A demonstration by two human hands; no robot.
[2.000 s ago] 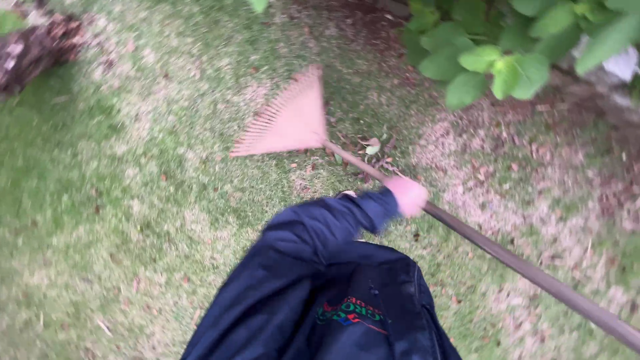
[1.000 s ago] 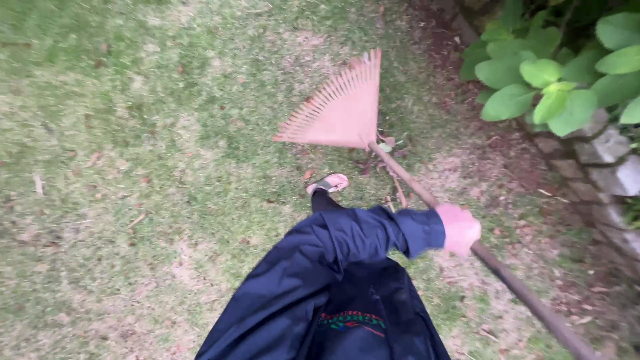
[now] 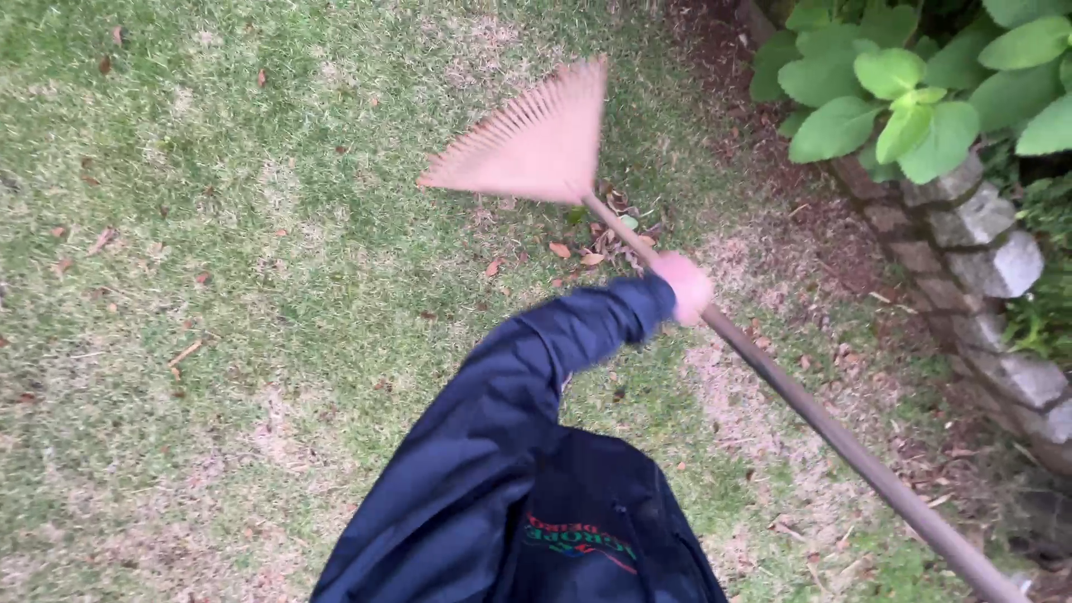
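A fan-shaped leaf rake head (image 3: 536, 146), pinkish with many tines, is over the grass near the top middle, its tines toward the upper left. Its long wooden handle (image 3: 821, 410) runs down to the lower right corner. My left hand (image 3: 685, 287), in a dark blue sleeve, is closed around the handle a short way below the rake head. Beside the neck of the rake lies a small heap of dry leaves and twigs (image 3: 615, 239), partly hidden by the handle. My right hand is out of view.
Short grass with bare patches and scattered dry leaves (image 3: 559, 249) stretches around. On the right, a low stone border (image 3: 950, 226) edges a bed, with a broad-leaved green plant (image 3: 888, 92) overhanging it. Bare soil and litter lie along the border.
The foot in a sandal seen below the rake one second ago no longer shows. My left hand stays on the handle throughout. The view has shifted, with more of the stone border visible than two seconds ago.
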